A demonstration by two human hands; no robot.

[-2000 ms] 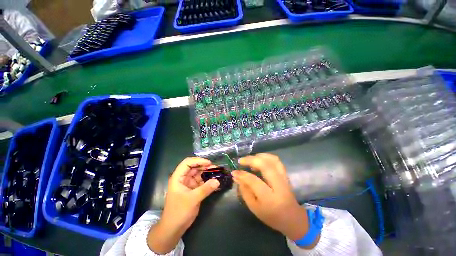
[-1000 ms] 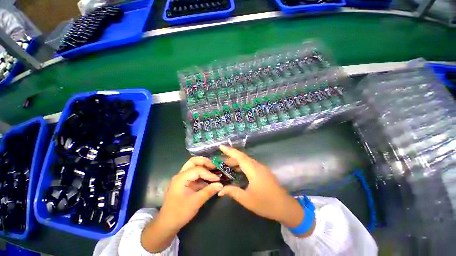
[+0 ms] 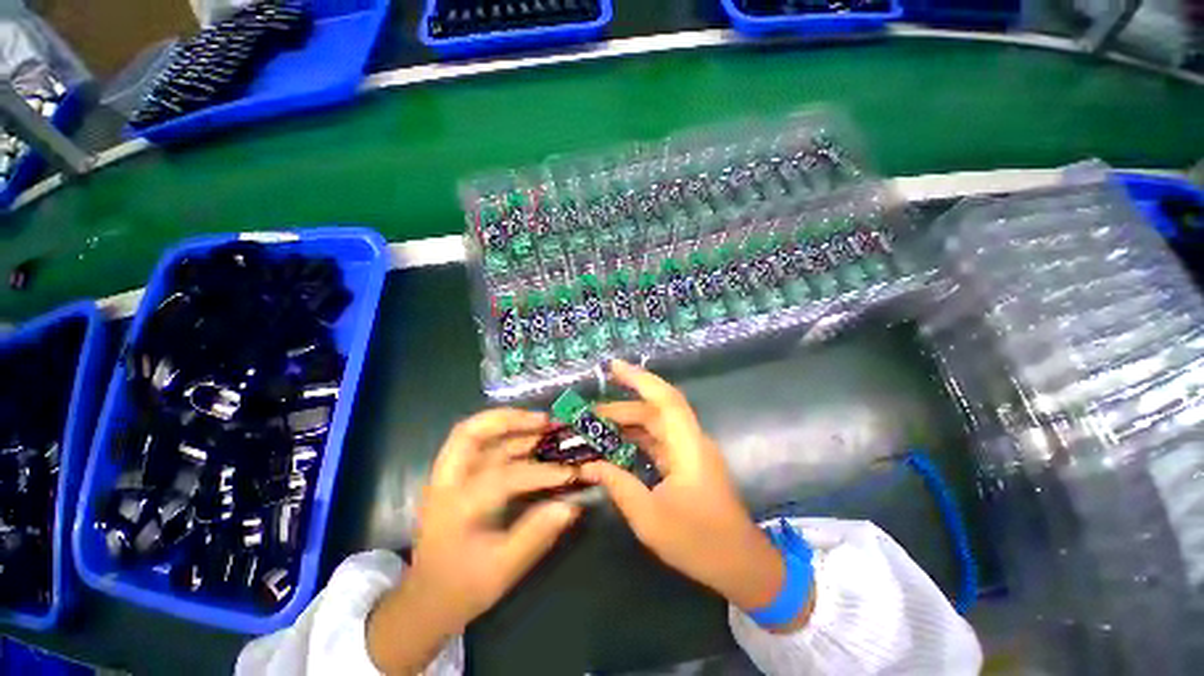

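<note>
My right hand, with a blue strap at the wrist, holds a green circuit board between thumb and fingers. The board is tilted, its dark and silver components facing up. My left hand is just left of it, its fingers at a dark housing with a thin red wire showing. The housing lies partly under the board and behind the fingers, so how the two fit together is hidden. The left thumb is apart from the housing.
A clear blister tray with two rows of green boards lies ahead. Blue bins of black housings stand at left. Stacked clear trays and a coiled blue cord are at right. A green conveyor crosses beyond, with blue trays behind it.
The green board has turned and now shows its component side between my hands. My left thumb has moved away from the housing. A small dark unit on the belt has shifted left in view.
</note>
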